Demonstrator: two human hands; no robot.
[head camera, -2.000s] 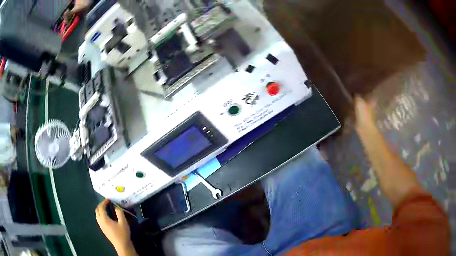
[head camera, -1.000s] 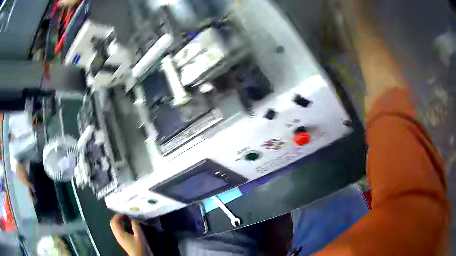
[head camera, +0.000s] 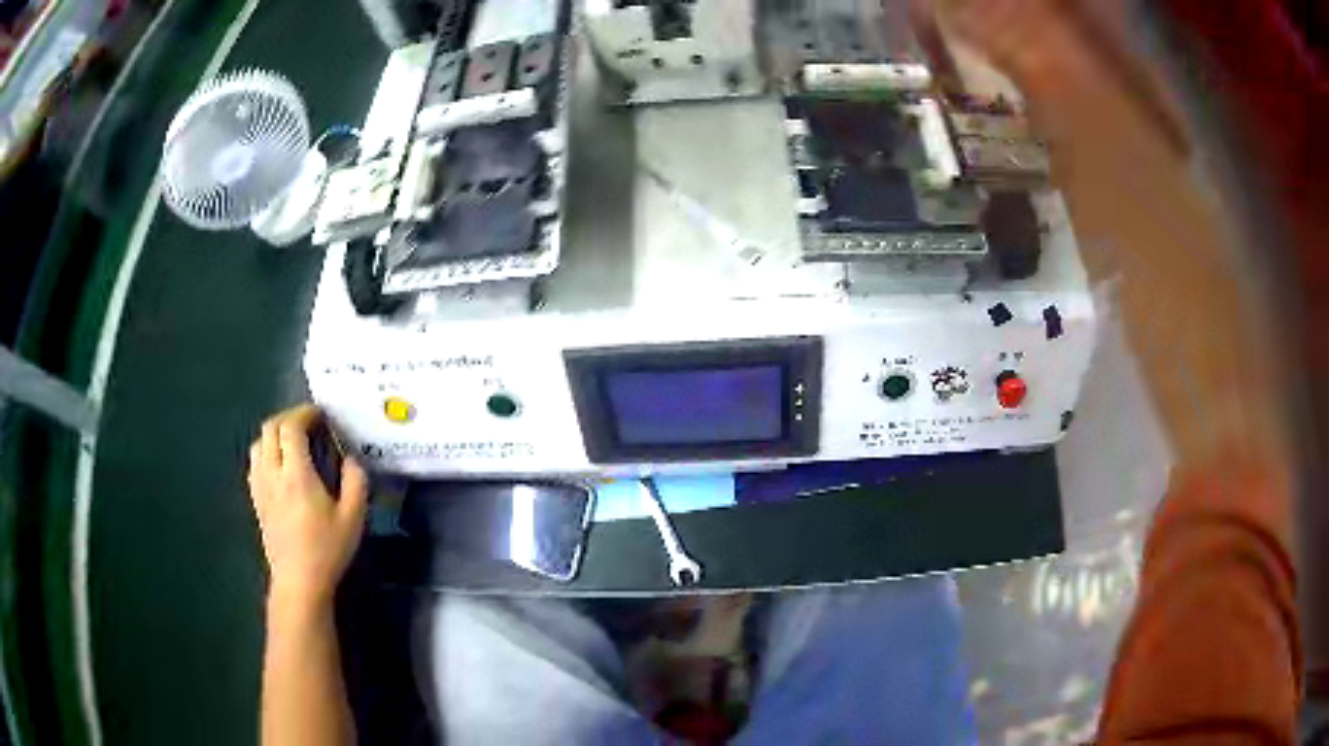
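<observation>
The white benchtop machine (head camera: 700, 324) faces me squarely. My left hand (head camera: 303, 503) is at its left front corner, fingers curled beside a small dark thing; whether I grip it is unclear. My right arm reaches up along the machine's right side. My right hand (head camera: 1006, 44), blurred and partly cut by the top edge, is over the back of the right fixture (head camera: 875, 161); its fingertips and any held thing cannot be made out. The left fixture (head camera: 481, 190) holds a dark plate. A thin light tool (head camera: 707, 219) lies between the fixtures.
A black-framed touchscreen (head camera: 697, 404) sits between round buttons. A smartphone (head camera: 510, 525) and a silver wrench (head camera: 671, 536) lie before the machine, by blue sheets (head camera: 627, 499). A white fan (head camera: 236, 149) stands at left. A black knob (head camera: 365, 277) is beside the left fixture.
The view has turned, so the machine now appears level. My right hand has moved from off the machine's right side to over the right fixture. My left hand stays at the corner.
</observation>
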